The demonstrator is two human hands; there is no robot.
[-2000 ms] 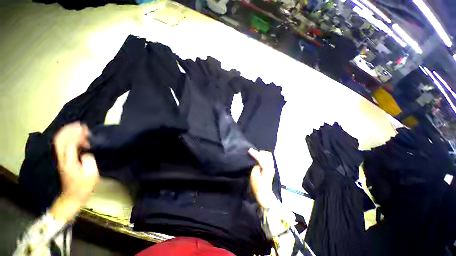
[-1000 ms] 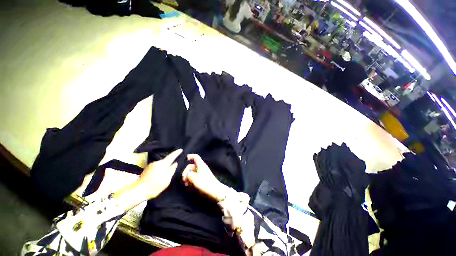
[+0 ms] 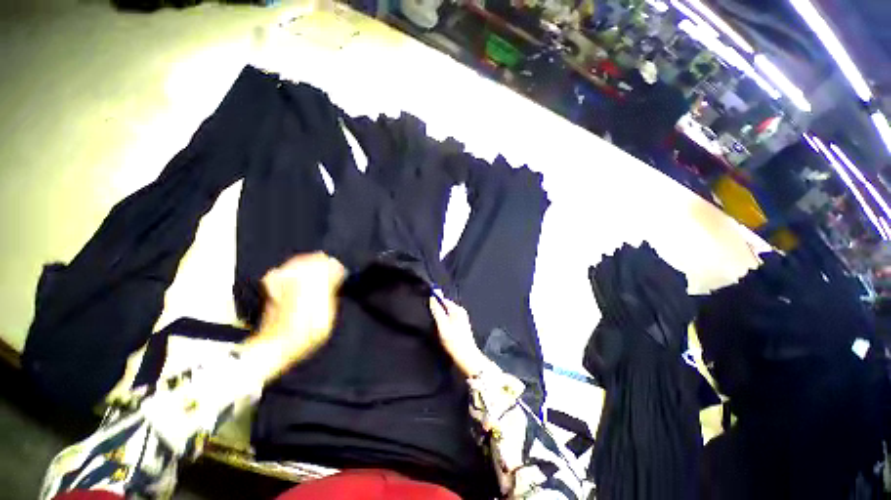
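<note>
Dark trouser panels (image 3: 391,186) lie layered on the pale table (image 3: 88,127), their stepped ends pointing away from me. A folded dark stack (image 3: 361,420) lies at the near edge, just in front of me. My left hand (image 3: 305,293) is blurred, over the left side of the upper panel; its fingers look curled, but I cannot tell whether cloth is in them. My right hand (image 3: 451,324) grips the raised edge of the panel on the right side. A dark tie strip (image 3: 195,329) lies bent on the table, left of the stack.
A gathered dark bundle (image 3: 640,342) lies to the right, with a larger dark heap (image 3: 791,361) beyond it. A blue segmented line (image 3: 569,372) shows beside the bundle. More dark cloth lies at the far left edge. Workstations and strip lights are behind the table.
The panel stretched between my hands earlier now lies on the stack. Since one second ago my hands have moved apart, the right one to the right. The view has shifted slightly.
</note>
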